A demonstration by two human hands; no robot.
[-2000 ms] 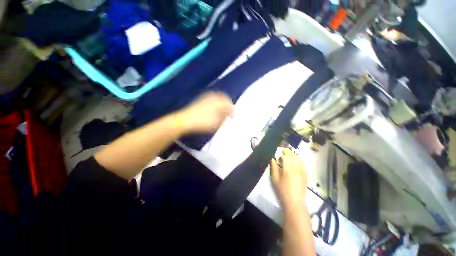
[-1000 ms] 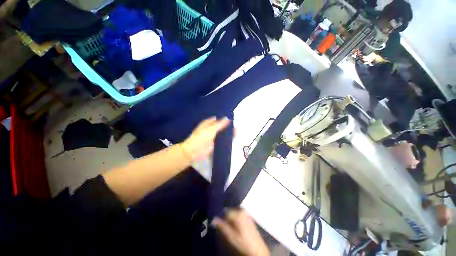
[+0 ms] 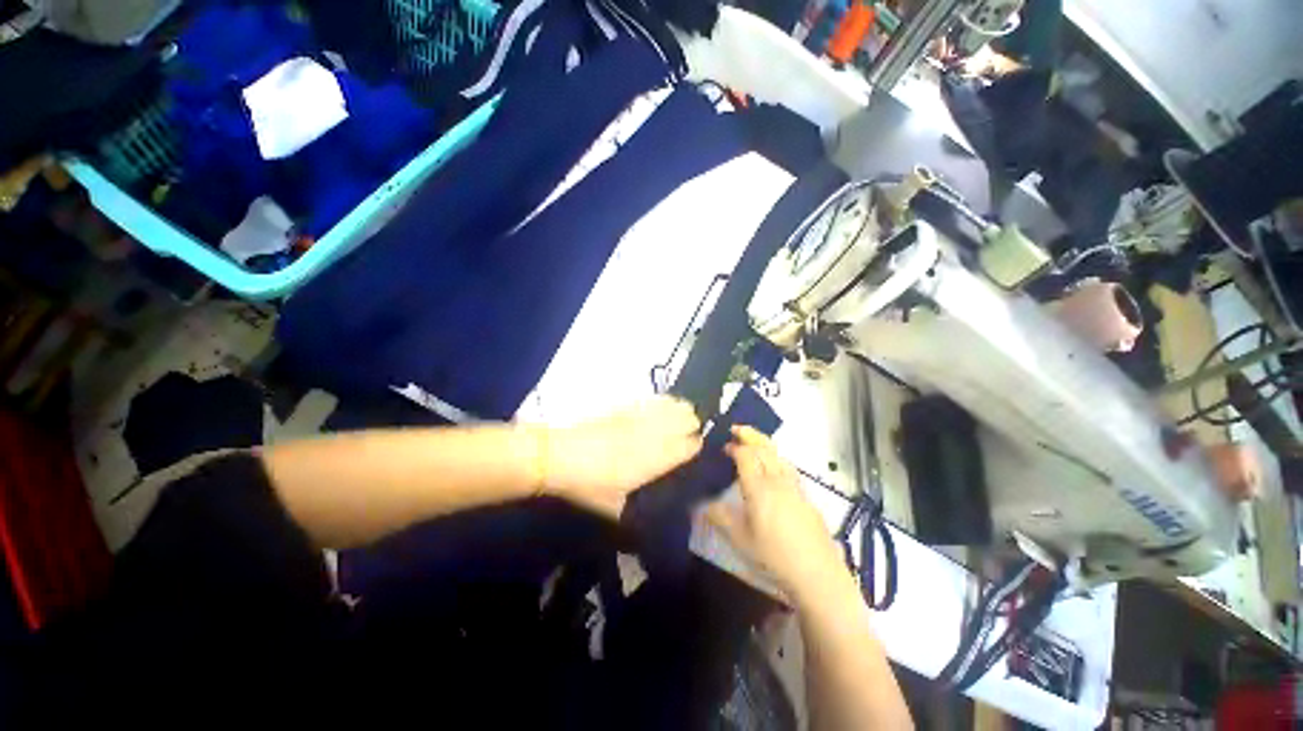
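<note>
A narrow dark strip (image 3: 755, 274) runs along the white table to the needle area (image 3: 757, 366) of the off-white sewing machine (image 3: 1029, 393). My left hand (image 3: 636, 446) lies on the dark cloth just in front of the needle area, fingers on its edge. My right hand (image 3: 765, 500) is close beside it, fingertips on a small dark navy piece (image 3: 746, 414) next to the strip. The exact finger grip is blurred. Navy panels (image 3: 472, 293) lie across the table's far left part.
Shears (image 3: 869, 554) lie beside the machine bed, near a black pad (image 3: 943, 469). A turquoise basket (image 3: 265, 279) with blue cloth stands upper left, a red crate (image 3: 50, 514) far left. A tool tray (image 3: 1093, 671) is lower right, a pink cone (image 3: 1100, 314) behind the machine.
Both hands have moved from the table's front edge toward the needle area, bringing the narrow piece held between them. The whole view has shifted, showing more of the table's right end.
</note>
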